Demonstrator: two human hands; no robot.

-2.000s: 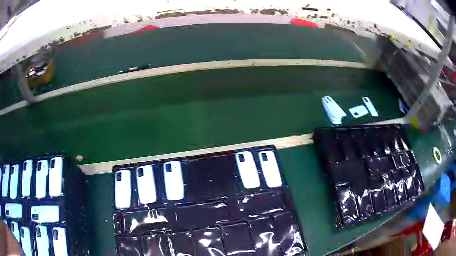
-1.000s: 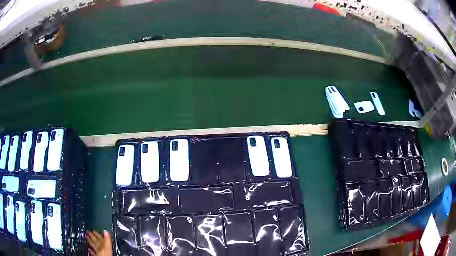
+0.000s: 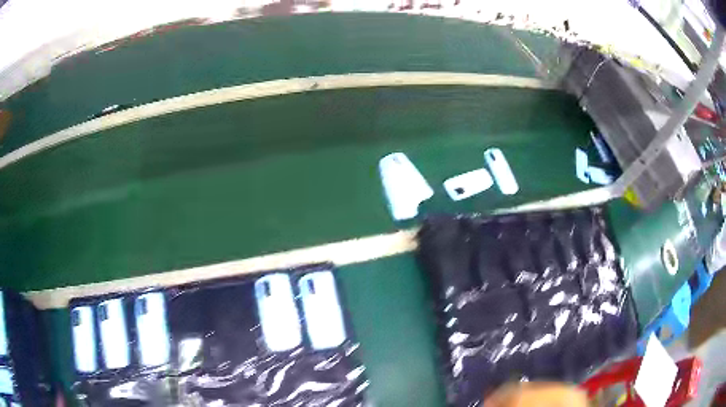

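The black tray in front of me holds several pale blue phone back covers in its far row: three at the left, two at the right, with bare pockets between. Overlapping covers lie on the green belt, with a sideways cover and an upright one beside them. My right hand is a blurred, skin-toned shape cut off by the bottom edge, over the near side of the empty tray stack. A small reddish sliver at the lower left may be my left hand; its fingers are hidden.
A pale side rail runs between belt and trays. A filled tray stack is cut off at the left. A grey machine housing stands at the right end, with more covers near it. A white roll lies on the ledge.
The view has swung right, so trays appear further left. The belt covers appear closer. The right hand has come in at the bottom; the hand seen at the lower left is now nearly out of view.
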